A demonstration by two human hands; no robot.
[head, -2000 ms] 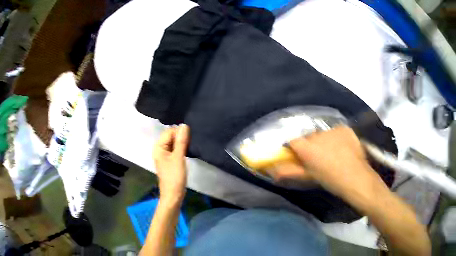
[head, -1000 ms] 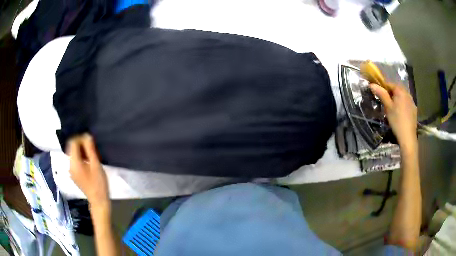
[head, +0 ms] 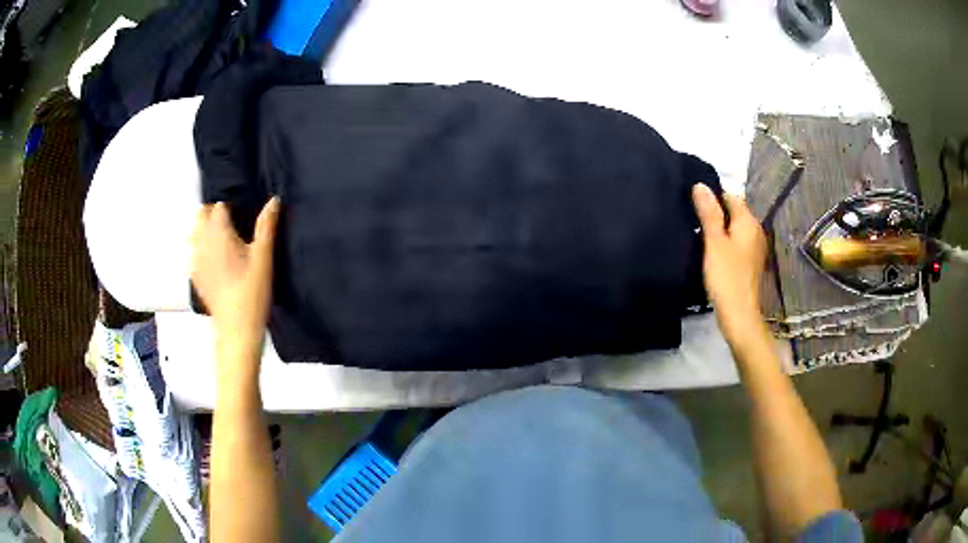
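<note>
The black garment [head: 467, 228] lies around the white padded pressing board [head: 138, 212], whose rounded left end shows. My left hand [head: 234, 260] grips the garment's left part, thumb and fingers pinching the cloth. My right hand [head: 732, 249] holds the garment's right end, fingertips on the edge. The steam iron [head: 873, 249] stands on the grey iron rest [head: 823, 180] at the right, out of my hands.
The white ironing table [head: 594, 53] extends behind the board. Black cloth [head: 159, 64] lies at the back left, near a blue support [head: 308, 23]. A round dark container [head: 805, 19] sits at the back right. White hangers [head: 138, 414] hang front left; a blue basket [head: 356, 486] is below.
My right hand has let go of the iron, now parked on the rest, and moved left to the garment's right end. My left hand has shifted slightly right and up along the cloth.
</note>
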